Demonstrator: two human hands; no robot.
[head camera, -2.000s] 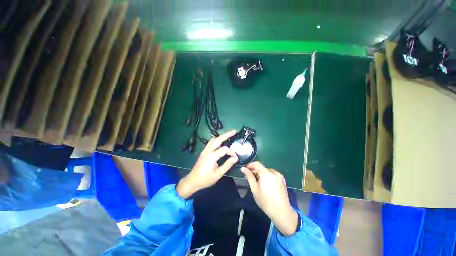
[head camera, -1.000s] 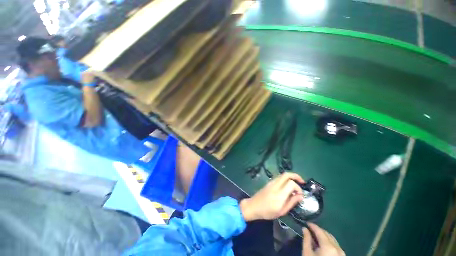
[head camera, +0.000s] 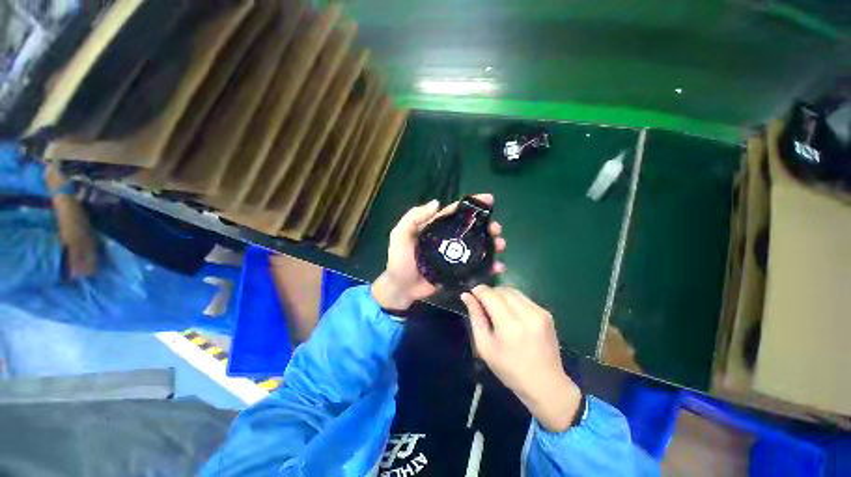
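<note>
A round black housing (head camera: 454, 250) with a pale round centre, thin red and white wires and a small bracket at its top is held above the bench's front edge. My left hand (head camera: 411, 252) holds it from the left and below, with fingertips showing at its right side. My right hand (head camera: 509, 331) is at the housing's lower rim with thumb and forefinger together; whether something thin is pinched there cannot be told. A second black housing (head camera: 511, 149) lies farther back on the green bench. A white squeeze bottle (head camera: 607, 177) lies to the right.
Cardboard dividers (head camera: 280, 121) stand at the left, with black cables (head camera: 442, 168) beside them. More cardboard (head camera: 812, 279) stands at the right, with a black housing (head camera: 804, 140) on top. Blue bins (head camera: 263, 317) are below the bench. Another person's arm (head camera: 73, 224) shows at the far left.
The view has swung back to the right. The housing is now raised in my left hand, its inside with the wires facing up. My right hand remains at its lower rim.
</note>
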